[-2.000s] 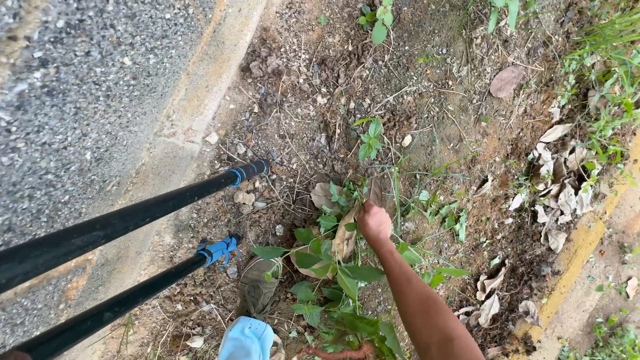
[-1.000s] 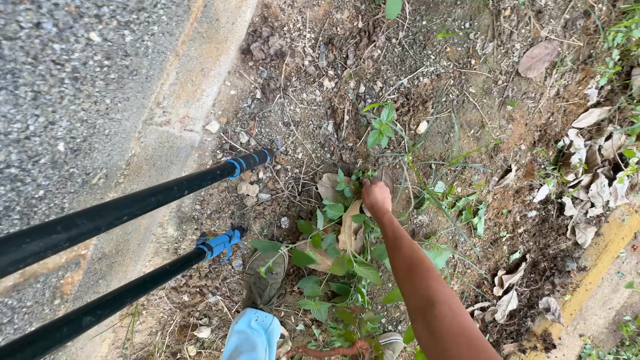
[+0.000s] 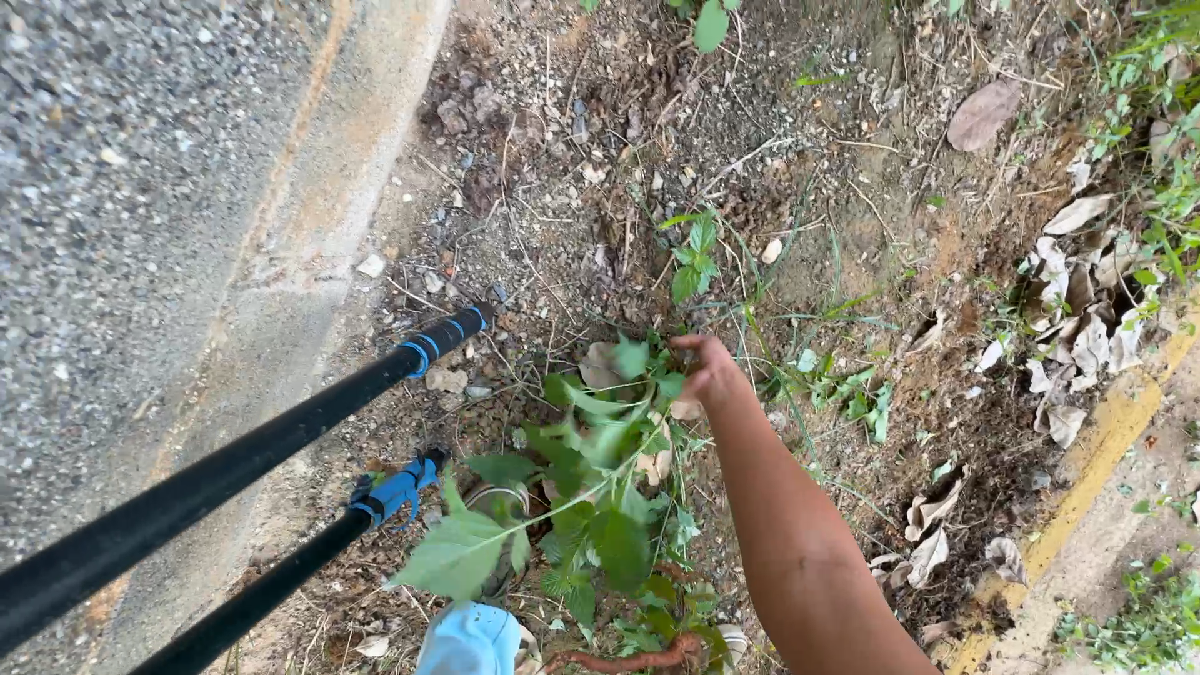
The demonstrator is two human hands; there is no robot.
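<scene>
My right hand (image 3: 708,370) reaches in from the lower right, low over the soil, its visible fingers apart and pointing left. Its fingertips are beside green leafy stems (image 3: 600,441), some of whose leaves are motion-blurred; whether they touch is hard to tell. A broad-leaved sprig (image 3: 459,553) spreads to the lower left of the hand. Just above the hand, a small green plant (image 3: 696,258) stands in the soil. My left hand is not in view.
Two black poles, one with blue bands (image 3: 309,417) and one with a blue wrapping (image 3: 398,492), come in from the lower left. Also present: a concrete edge (image 3: 309,281), a shoe (image 3: 497,516), a light-blue cloth (image 3: 469,642), a reddish-brown root or stick (image 3: 628,658), dry leaves (image 3: 1078,319) and a yellow-painted edge (image 3: 1078,497).
My right hand's fingers were closed together low among the stems; now they are spread apart. A broad-leaved sprig now lies across the shoe area, where the earlier frames show less foliage.
</scene>
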